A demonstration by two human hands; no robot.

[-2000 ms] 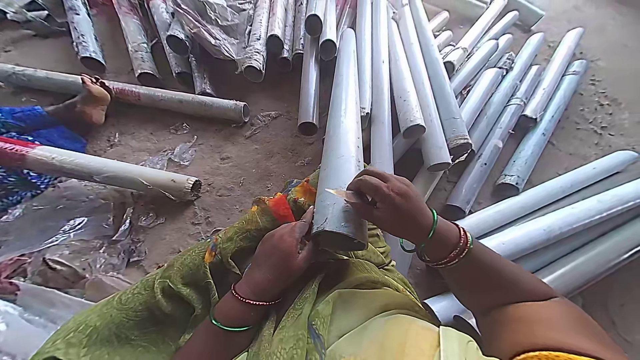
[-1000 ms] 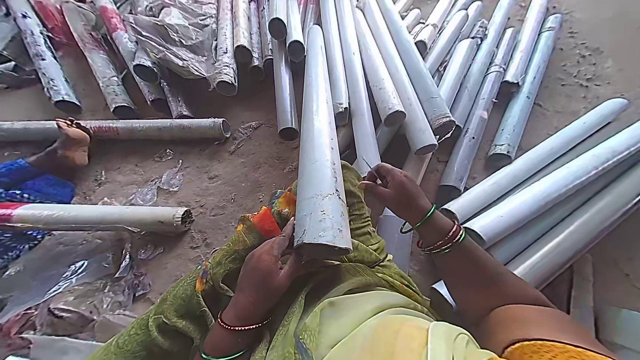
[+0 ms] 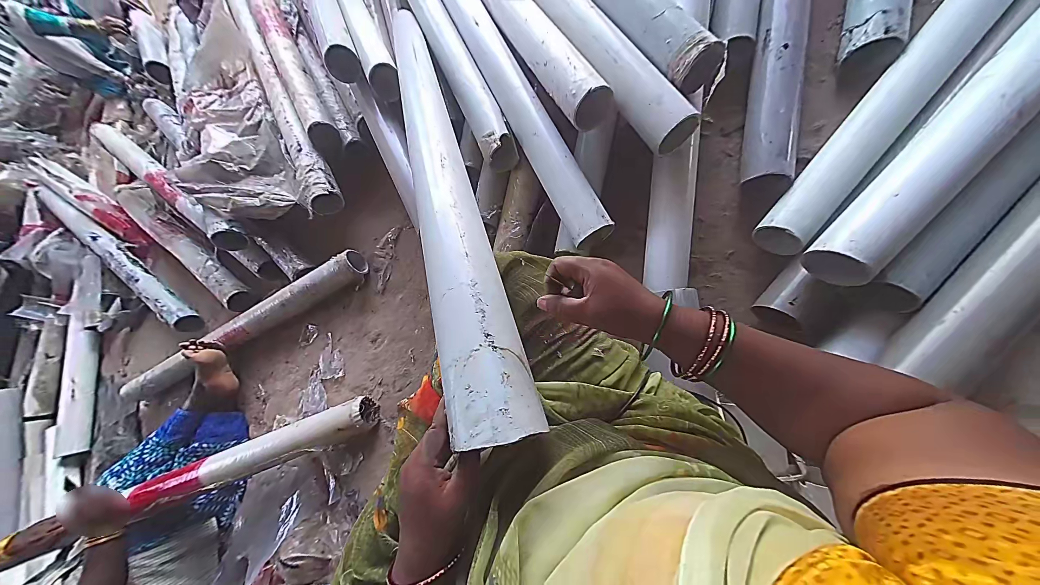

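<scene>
A long white tube [image 3: 475, 325] slopes down across my lap, its wide near end toward me. Cracks and flaking patches mark its surface near that end. My left hand [image 3: 439, 483] grips the near rim from below, with its thumb at the edge and part of the fingers hidden under the tube. To the right of the tube and apart from it is my right hand [image 3: 597, 296], its fingers curled in over the green patterned cloth [image 3: 585, 370] on my lap. Whether a small thing is pinched in those fingers cannot be made out.
Many white and grey tubes [image 3: 934, 203] lie at the right and ahead. Tubes with red marks [image 3: 162, 191] and crumpled plastic film [image 3: 236, 138] cover the left. Another person's foot [image 3: 213, 378] and hand [image 3: 93, 512] are at the lower left, the hand at a red-and-white tube [image 3: 276, 443].
My right hand was over the tube's near end with a thin pale piece in its fingers; it has moved off to the right. My left hand stays at the rim. The view has swung.
</scene>
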